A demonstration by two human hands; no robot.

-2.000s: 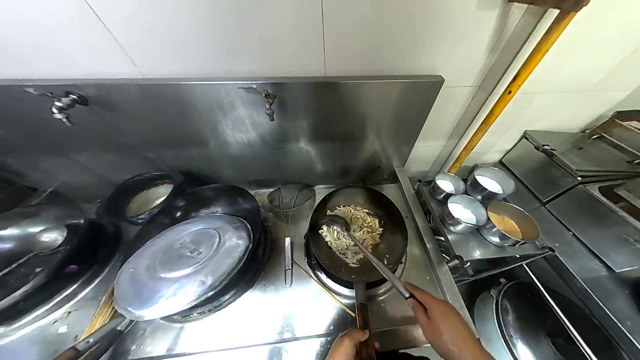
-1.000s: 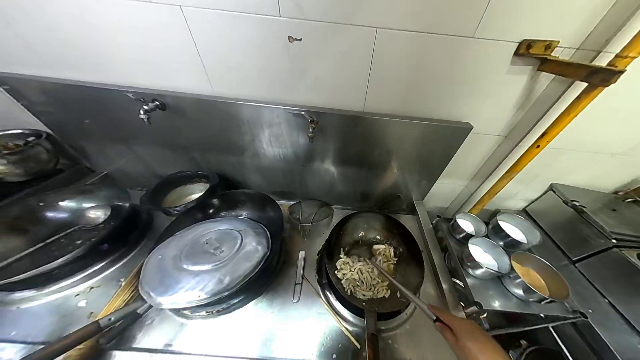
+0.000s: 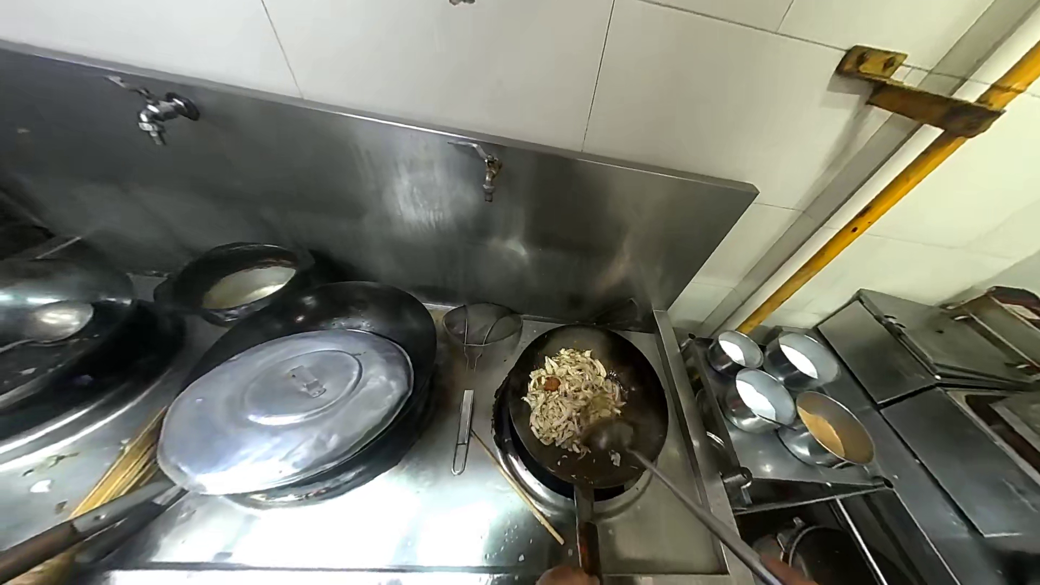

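A black wok [image 3: 650, 382] sits on the right burner with pale shredded food [image 3: 569, 398] in it and a small reddish-brown lump on top. At the bottom edge my left hand [image 3: 567, 576] is closed around the wok's wooden handle [image 3: 588, 546]; only its top shows. My right hand [image 3: 784, 570], mostly cut off at the lower edge, grips the long metal handle of a cooking ladle [image 3: 699, 512]. The ladle's bowl [image 3: 608, 436] rests in the wok at the right of the food.
A strainer [image 3: 483, 323] lies behind a wooden stick [image 3: 520, 490] left of the wok. An oval metal lid [image 3: 284, 406] covers part of a large wok [image 3: 357, 305]. Metal pots [image 3: 853, 426] stand on the right shelf. A tap [image 3: 490, 175] juts from the steel backsplash.
The ladle's bowl has moved from the upper part of the food to its lower right. A reddish-brown lump now shows on the food. The view has shifted.
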